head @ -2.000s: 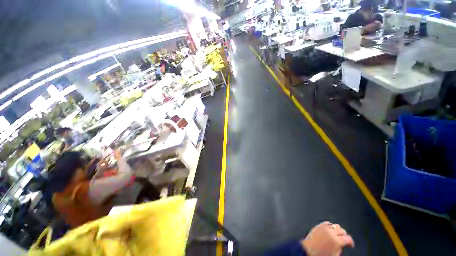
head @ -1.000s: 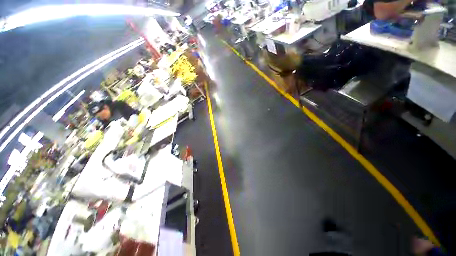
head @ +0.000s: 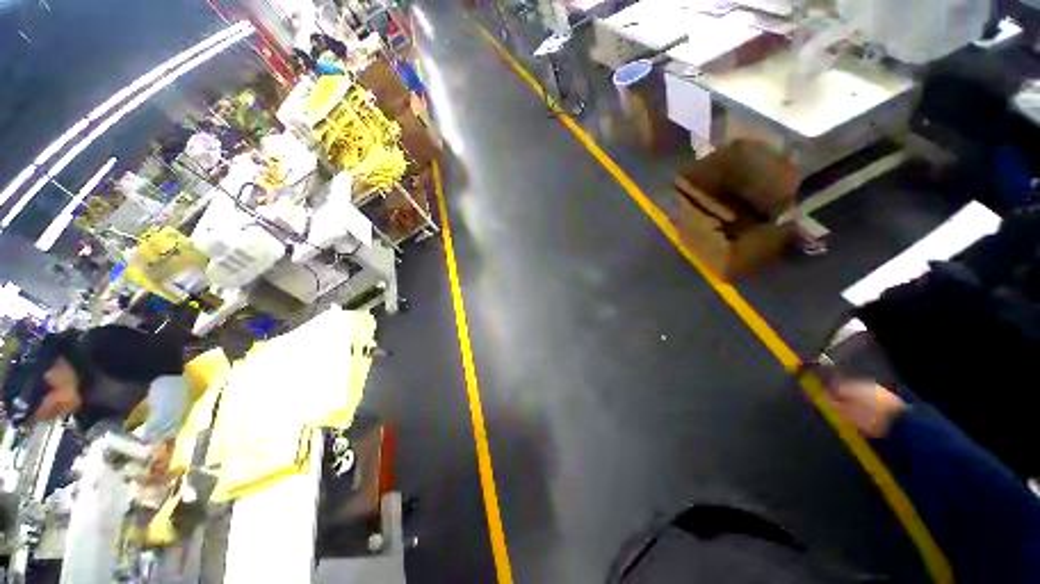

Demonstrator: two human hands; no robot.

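My right hand [head: 863, 406], blurred, reaches out from a dark blue sleeve at the right, over the yellow floor line. Its fingers are too blurred to tell whether they are open or closed, and no held thing can be made out. My left hand is out of the picture. A stack of pale yellow flat pieces [head: 285, 394] lies on a white table at the lower left. A dark rounded shape, cut off by the bottom edge, cannot be told clearly.
The dark grey aisle floor [head: 570, 399] runs ahead between two yellow lines. An open cardboard carton [head: 736, 205] stands beside the right line. A person in dark clothes [head: 969, 331] sits close on the right. A rack of yellow pieces [head: 359, 131] and another person [head: 103, 371] are at the left.
The view has moved forward along the aisle. The carton and the yellow stack now show. My right hand has come further into the picture from the lower right edge.
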